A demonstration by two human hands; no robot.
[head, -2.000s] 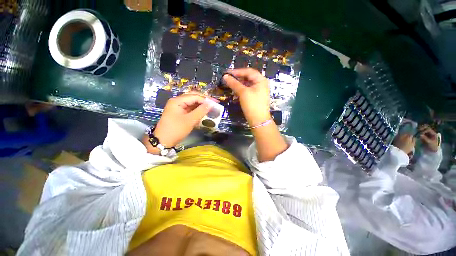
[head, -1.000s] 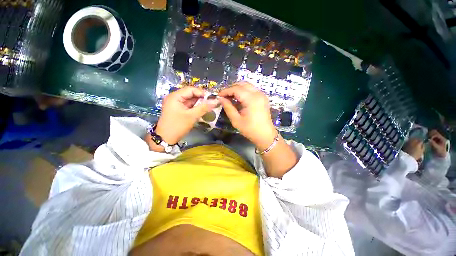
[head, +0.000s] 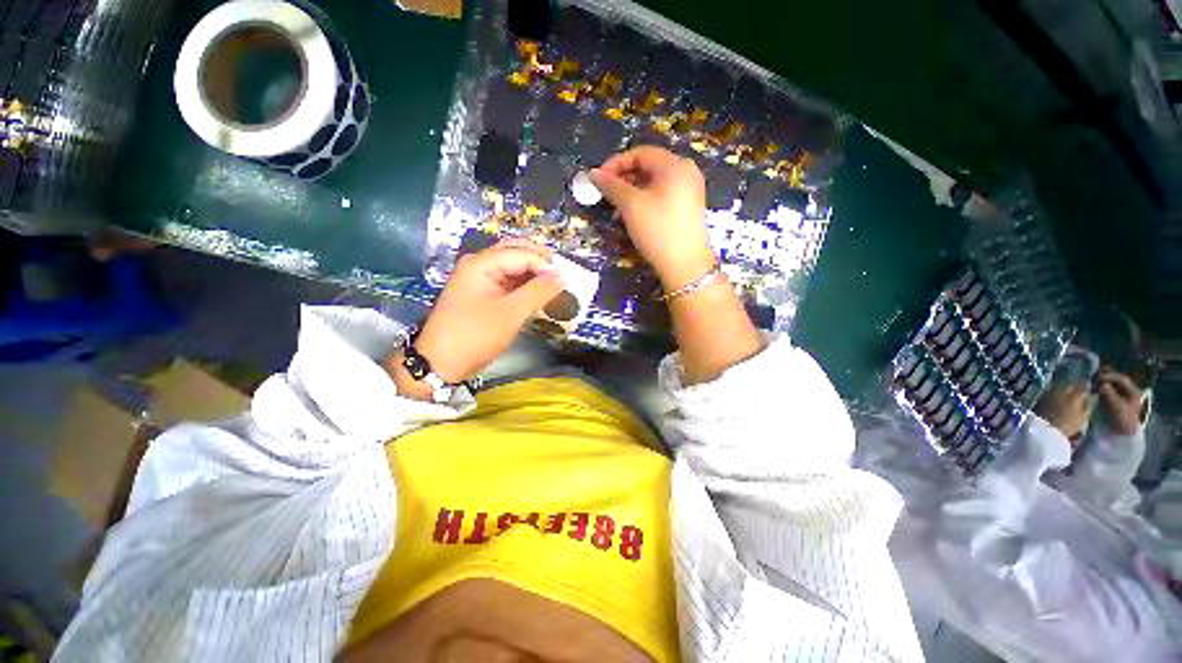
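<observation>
My left hand point(head: 486, 311) pinches a short white liner strip point(head: 578, 282) near the tray's front edge; a dark round shows on the strip's lower part. My right hand point(head: 664, 218) holds a small round adhesive pad point(head: 587, 189) between thumb and finger, its pale face showing, over the blister tray. The clear blister tray point(head: 447, 194) holds rows of dark display modules point(head: 497, 161) with gold flex tails point(head: 609, 87). My right hand and fingers hide some modules. Whether the pad touches a module I cannot tell.
A white sticker roll point(head: 193, 91) lies left of the tray on the green bench point(head: 279, 227). Another shiny tray point(head: 78, 143) is at the far left. At right are a coworker's tilted tray point(head: 966, 376), an empty blister tray point(head: 1024, 253) and a coworker's hands point(head: 1095, 402).
My right hand has moved from the liner strip up over the tray, now with a pale-faced pad. My left hand stays low with the strip. The view has shifted slightly.
</observation>
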